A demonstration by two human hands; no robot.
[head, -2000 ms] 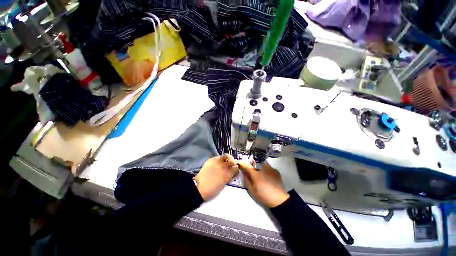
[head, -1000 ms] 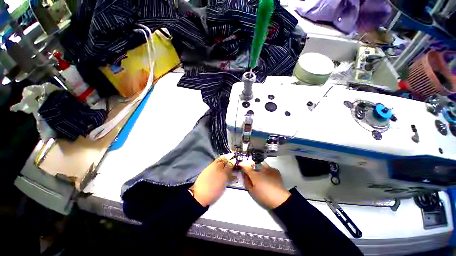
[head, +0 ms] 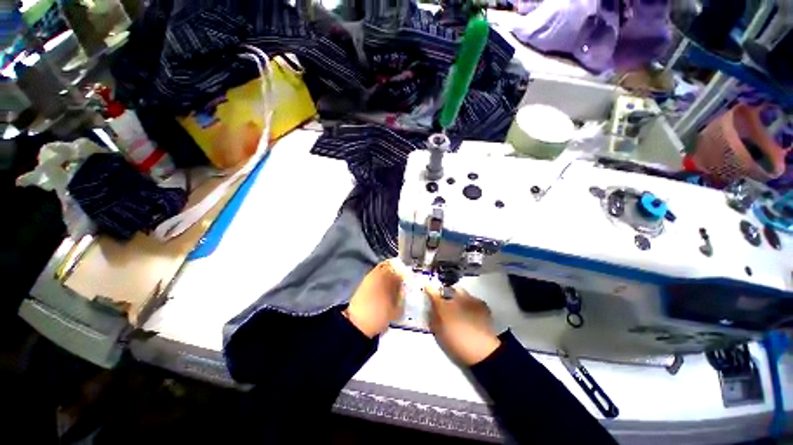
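The white sewing machine head (head: 556, 222) reaches in from the right, its needle end near the middle. A striped fabric piece (head: 378, 195) runs along the left of the needle end and joins a grey fabric piece (head: 309, 274) spread to the left, with a dark part below it. My left hand (head: 376, 300) lies at the left of the needle area, on the edge of the cloth. My right hand (head: 459, 320) lies just right and in front of the needle. Its fingertips are blurred under the head, so whether it holds cloth is unclear.
Thread snips (head: 591, 387) lie on the table at right. A green stick (head: 465, 74) stands above the head's left end. Behind are a tape roll (head: 541, 132), a striped heap (head: 243, 43) and a yellow box (head: 252, 113). Cardboard (head: 122, 269) lies at left.
The hands were close together at the needle and now stand slightly apart, with a white surface showing between them. The grey cloth has shifted a little toward the needle.
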